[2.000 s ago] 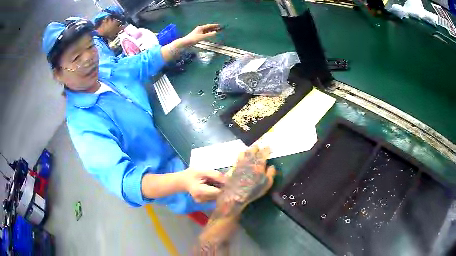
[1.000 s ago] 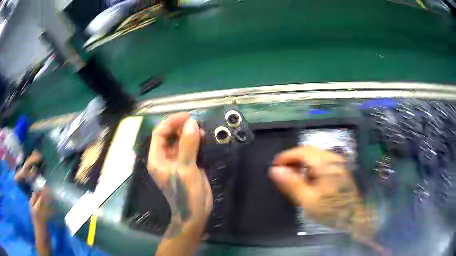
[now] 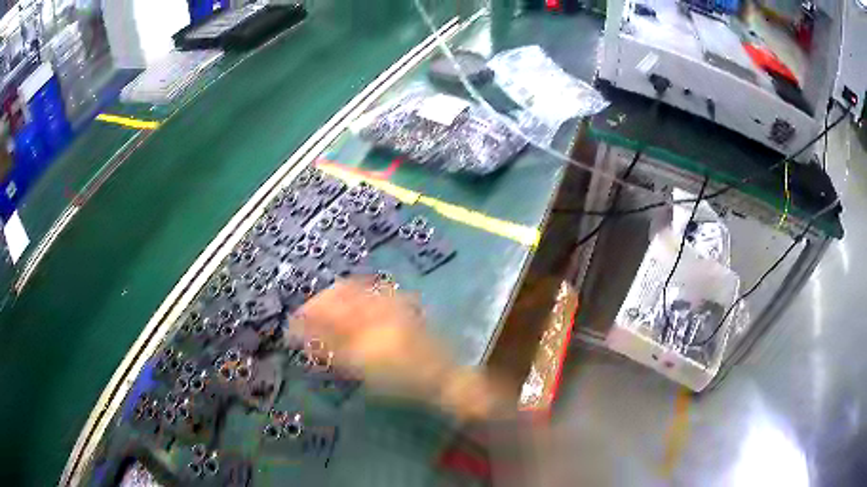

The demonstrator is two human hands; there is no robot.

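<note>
Many black plates with metal-rimmed round lenses (image 3: 228, 366) lie spread on the green bench in the head view. One black plate (image 3: 418, 238) lies at the near right end of the yellow tape, by the edge of the batch. My right hand (image 3: 366, 333) is over the middle of the batch, blurred, with its fingers pointing left. Whether it touches or holds a plate cannot be seen. My left hand is out of the picture.
A pale rail (image 3: 238, 219) divides the bench from the green conveyor (image 3: 171, 171). Beyond yellow tape (image 3: 475, 221) lies a clear bag of dark parts (image 3: 447, 133). A pale cabinet (image 3: 703, 76), hanging cables and a white bin (image 3: 665, 333) are at right.
The view has swung right, from the neighbouring worker, past the black tray, to the plate batch. My right hand has gone from above the tray to the plates. My left hand has left the picture.
</note>
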